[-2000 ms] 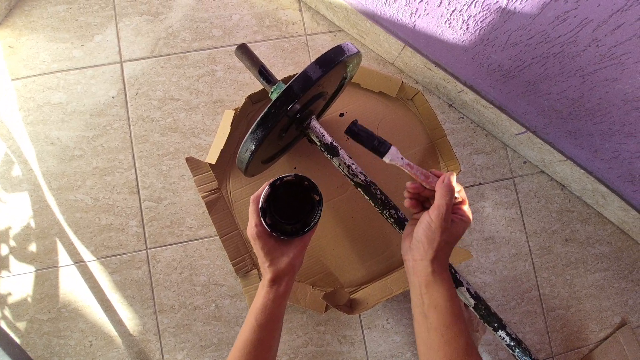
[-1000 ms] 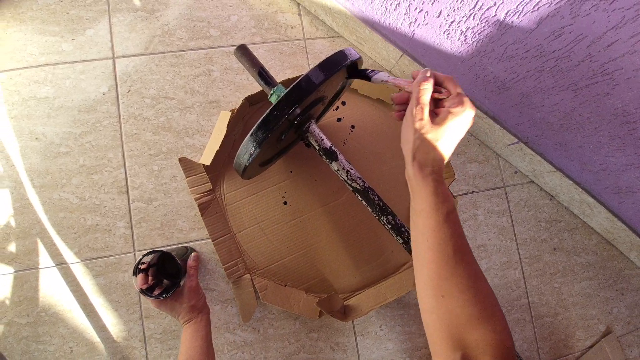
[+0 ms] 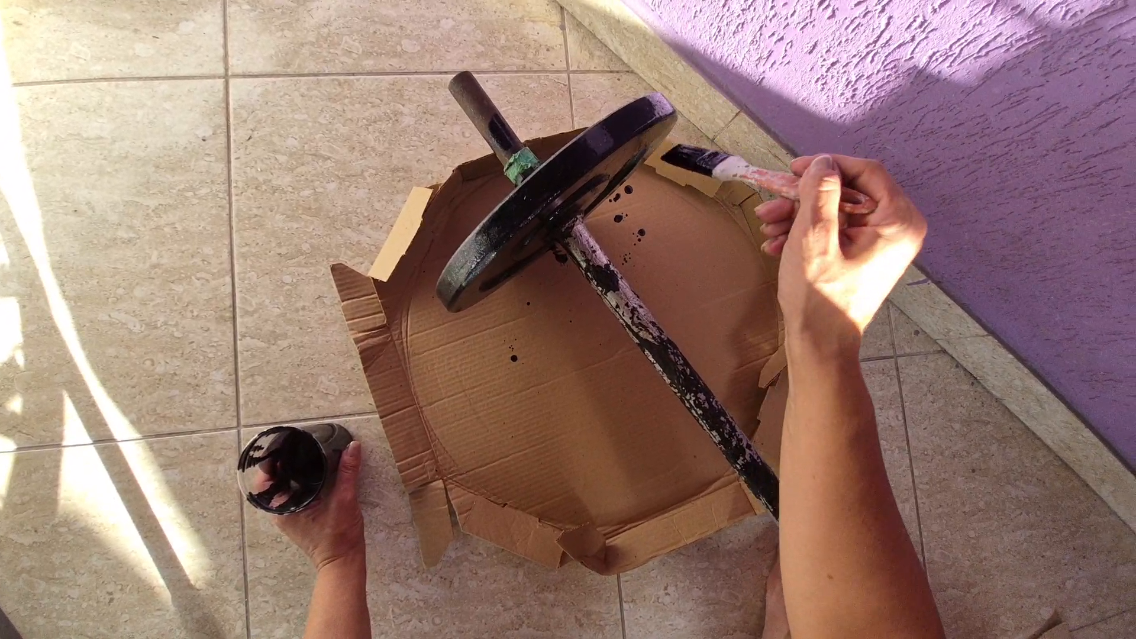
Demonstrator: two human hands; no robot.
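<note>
My left hand (image 3: pixel 330 519) holds a cup of black paint (image 3: pixel 284 470) at the lower left, beside the cardboard. In my right hand (image 3: pixel 843 235) is a paintbrush (image 3: pixel 763 176), its bristles black with paint and pointing left, a little apart from the weight plate's upper right rim. The black weight plate (image 3: pixel 550 209) stands tilted on a barbell bar (image 3: pixel 661 346) with chipped black and pale paint. Green material (image 3: pixel 521 165) wraps the bar just behind the plate. My right forearm hides the bar's lower end.
Under the plate and bar lies a cut-open cardboard sheet (image 3: pixel 532 426) with folded edges and black paint drips. Beige floor tiles (image 3: pixel 151 266) surround it. A textured purple wall (image 3: pixel 1003 177) with a stone baseboard (image 3: pixel 994 355) runs along the right.
My left hand has moved the cup from over the cardboard to the lower left. The brush was at the plate's upper rim one second ago and is now apart from it, to the right.
</note>
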